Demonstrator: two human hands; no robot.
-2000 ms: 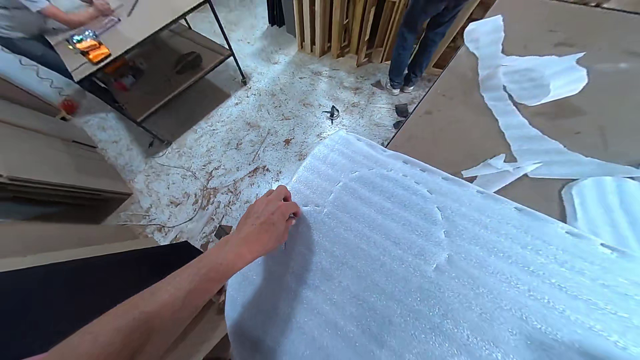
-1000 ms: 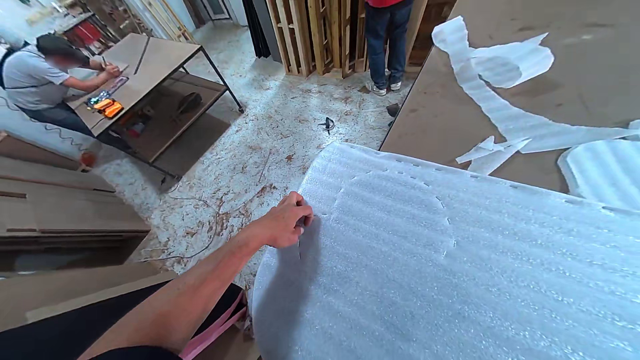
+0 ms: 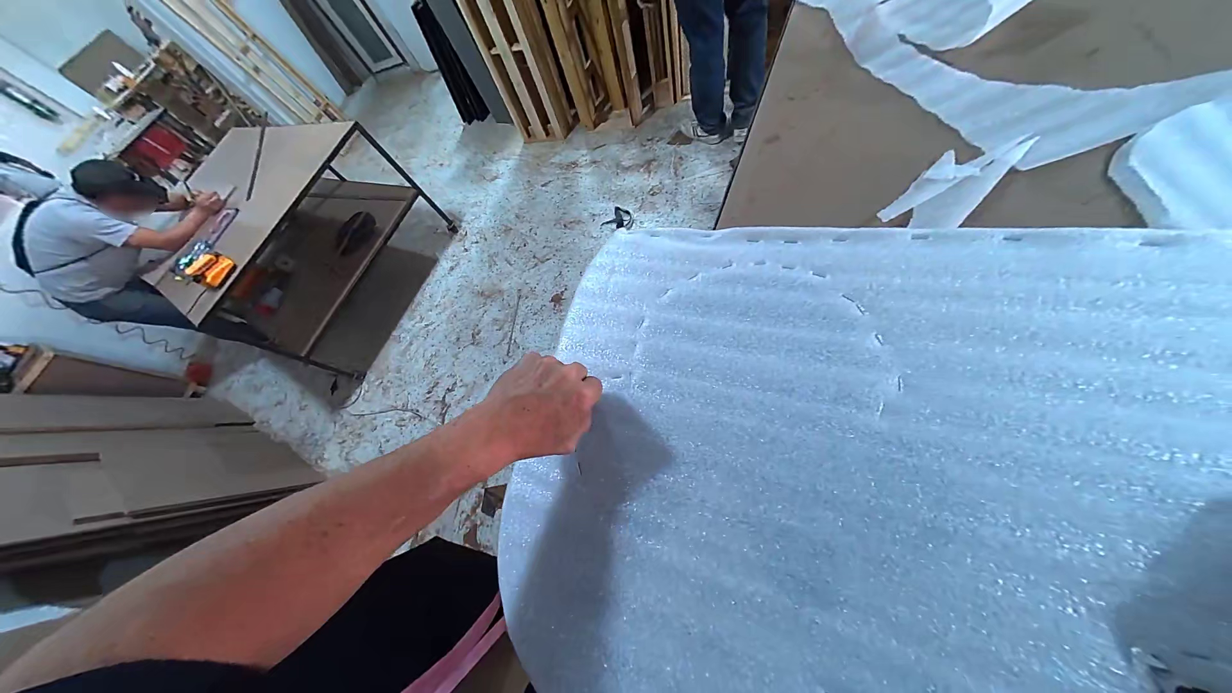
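Note:
A large white foam sheet (image 3: 770, 481) with a rounded left end fills the lower right of the head view. Short dashes, possibly staples, form an arc near its upper left and a row along its far edge. My left hand (image 3: 547, 404) is closed at the sheet's left edge, its fingertips hidden; it appears to pinch the foam. My right hand is out of view. A small part of a dark and metallic object (image 3: 1169, 669) shows in the bottom right corner, too little to identify, beside a shadow on the foam.
Torn foam strips (image 3: 972, 106) and scraps lie on a brown tabletop (image 3: 808, 125) behind. At left a person (image 3: 82, 236) works at a metal-framed table (image 3: 279, 173). Another person's legs (image 3: 717, 58) stand near wooden frames (image 3: 568, 67). Debris litters the floor (image 3: 500, 260); stacked panels (image 3: 115, 462) are lower left.
The view has turned, bringing more of the left workbench into sight. My left hand stays at the sheet's left edge throughout. The dark object at bottom right has come into view.

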